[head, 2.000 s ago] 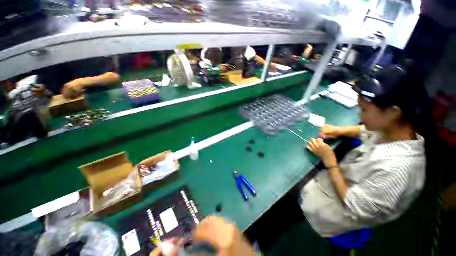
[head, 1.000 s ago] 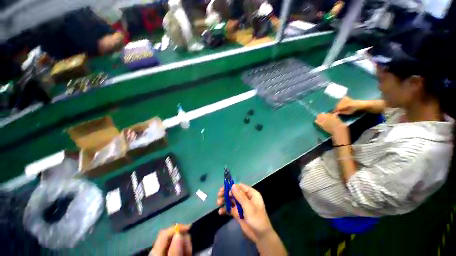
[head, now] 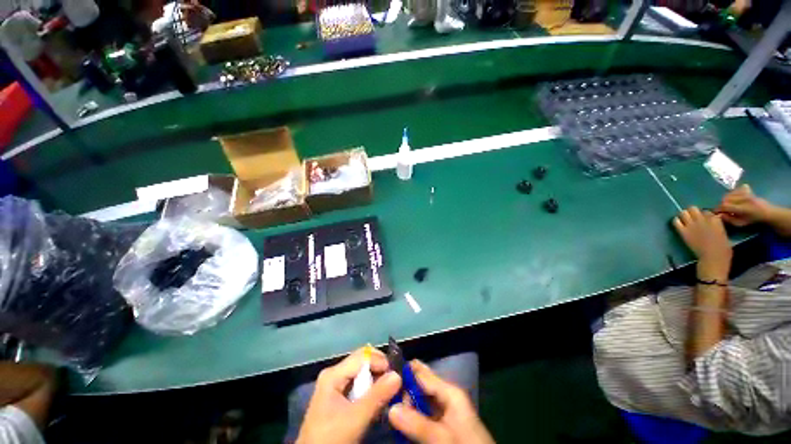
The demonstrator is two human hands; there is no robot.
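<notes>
My left hand (head: pixel 343 403) holds a small whitish bottle (head: pixel 362 381) with a yellow tip pointing up, low at the bench's front edge. My right hand (head: pixel 442 408) holds blue-handled cutters (head: pixel 414 392), their dark jaws pointing up beside the yellow tip. Whether the jaws touch the tip I cannot tell. Behind the hands, the black two-plate assembly fixture (head: pixel 325 270) lies on the bench with white labels and printed characters. A loose black part (head: pixel 421 274) and a small white strip (head: pixel 413 303) lie to its right.
A clear bag of black parts (head: pixel 186 276) and a large dark bag (head: pixel 65 277) are left. Open cartons (head: pixel 271 198) and a blue-tipped bottle (head: pixel 404 158) stand behind. Black parts (head: pixel 526 186) and a blister tray (head: pixel 620 121) are right. A person sits right; another's arm shows lower left.
The view has shifted, so the bench items sit farther right. The cutters lay on the bench, then came into my right hand. The cutters and the yellow-tipped bottle have come close together.
</notes>
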